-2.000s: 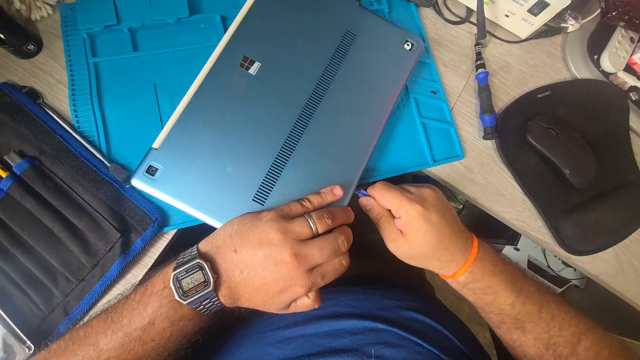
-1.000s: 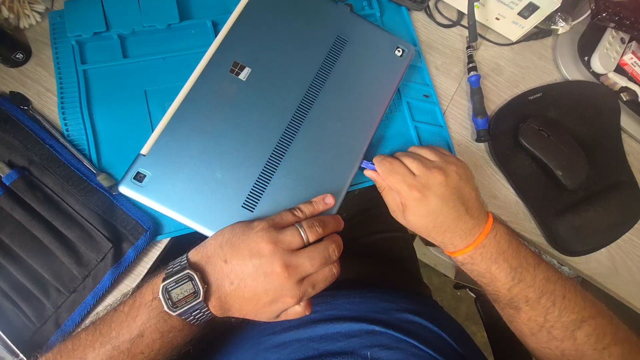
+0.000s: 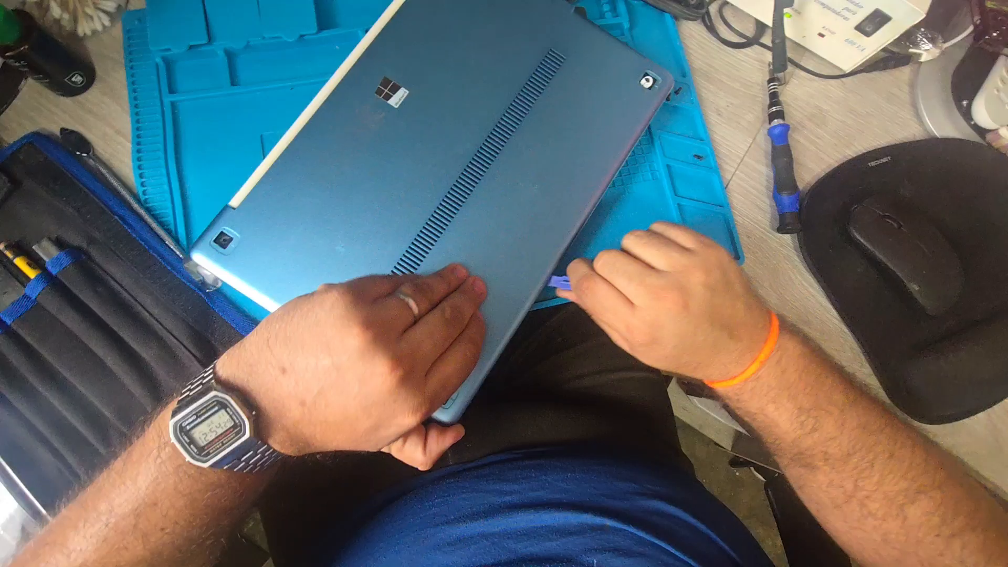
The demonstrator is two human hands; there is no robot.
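Note:
A blue laptop [image 3: 472,165] lies bottom side up and slanted, partly over a light-blue silicone repair mat [image 3: 213,134]. My left hand [image 3: 362,354] grips its near corner, fingers flat on the cover and thumb below the edge. That wrist bears a metal digital watch [image 3: 211,429]. My right hand [image 3: 669,299], with an orange band at the wrist, pinches a small blue-violet plastic pry tool [image 3: 560,282] against the laptop's right edge. How far the tool's tip goes into the seam is hidden.
At the left lies a black tool pouch [image 3: 94,291] with blue trim. On the right are a blue-and-black screwdriver [image 3: 781,173] and a black mouse [image 3: 906,256] on a black mouse pad [image 3: 843,315]. A white power unit [image 3: 835,24] with cables stands at the back right.
My right hand has moved with the pry tool along the laptop's right edge, away from the near corner. My left thumb now shows below that corner.

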